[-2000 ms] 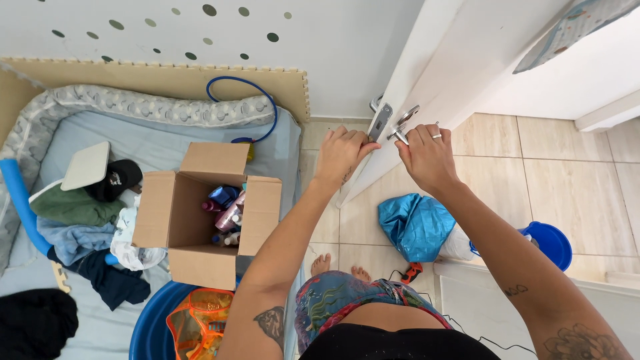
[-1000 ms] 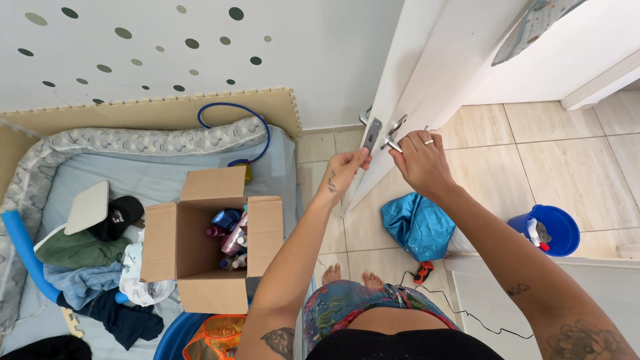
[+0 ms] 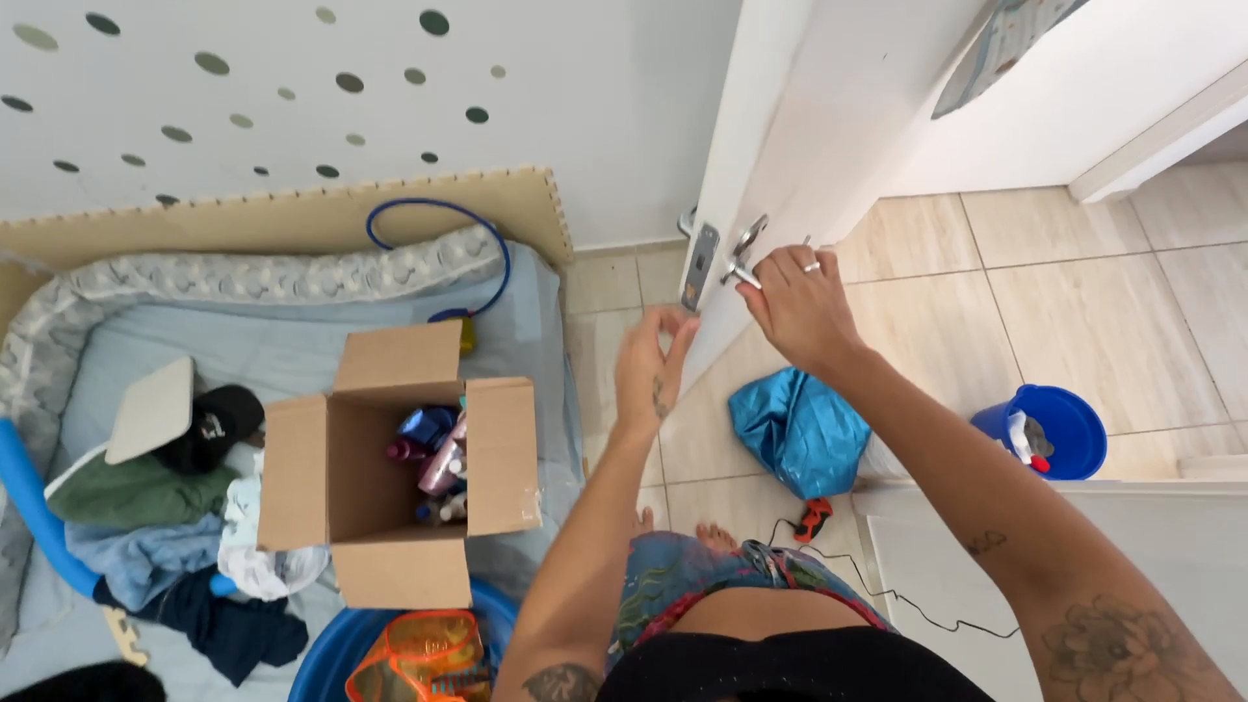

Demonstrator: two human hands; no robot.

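Note:
The white door [image 3: 780, 146] stands ajar, with a metal latch plate [image 3: 701, 268] in its edge. My left hand [image 3: 655, 366] is at the lower end of that plate, thumb and fingertips near it; whether they touch it is unclear. My right hand [image 3: 804, 302] is on the metal door handle [image 3: 746, 273], thumb on its near end, and wears a ring. A thin metal piece [image 3: 807, 240] shows just above the right fingers; what it is cannot be told. A metal rose or plate [image 3: 752, 234] sits on the door face above the handle. Part of the far handle [image 3: 686, 222] shows beyond the edge.
Left, a mattress [image 3: 244, 312] holds clothes [image 3: 146, 497] and an open cardboard box [image 3: 400, 570] of bottles. Below it stands a blue tub [image 3: 317, 653] with an orange item. On the tiled floor are a shiny blue bag [image 3: 799, 429], a blue bucket [image 3: 1077, 429], an orange-black tool [image 3: 811, 519] and a cord [image 3: 897, 600].
My left hand has dropped from the latch plate to its lower end, its fingers now turned toward the door edge. My right hand stays at the handle.

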